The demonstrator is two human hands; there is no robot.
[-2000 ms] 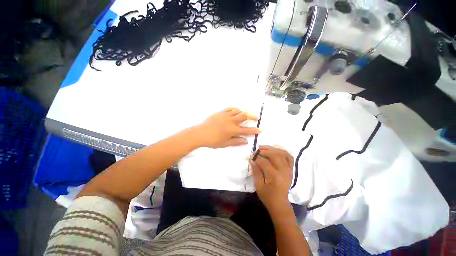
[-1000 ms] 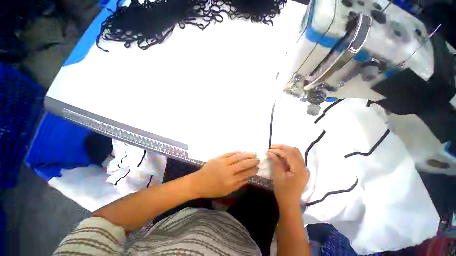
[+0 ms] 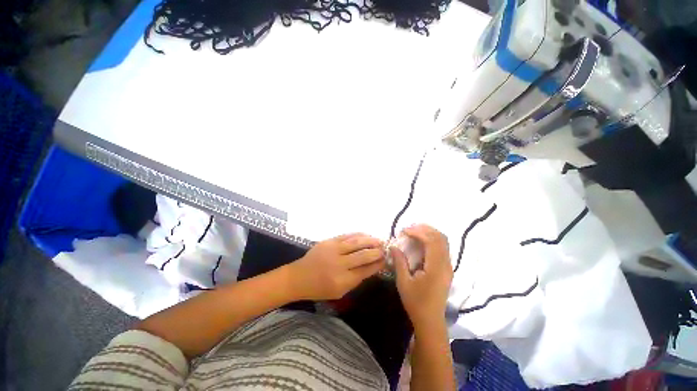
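A white fabric panel [image 3: 500, 248] lies under and right of the sewing machine head [image 3: 535, 76], with several black trim strips on it. One black trim strip [image 3: 410, 195] runs from near the presser foot [image 3: 465, 140] down to my hands. My left hand [image 3: 340, 265] and my right hand [image 3: 423, 267] meet at the table's front edge. Both pinch the edge of the white fabric at the strip's lower end. The fingertips partly hide the strip's end.
Curly black trim strands [image 3: 229, 21] lie at the table's back left. A measuring tape [image 3: 183, 187] runs along the front edge. White panels with black lines [image 3: 183, 237] hang below left by a blue crate [image 3: 72, 202]. Black cloth [image 3: 638, 160] is at the machine's right.
My hands have moved from the strip on the tabletop down to the front edge and now grip the fabric edge. The view has shifted, and the strip now curves towards my fingers.
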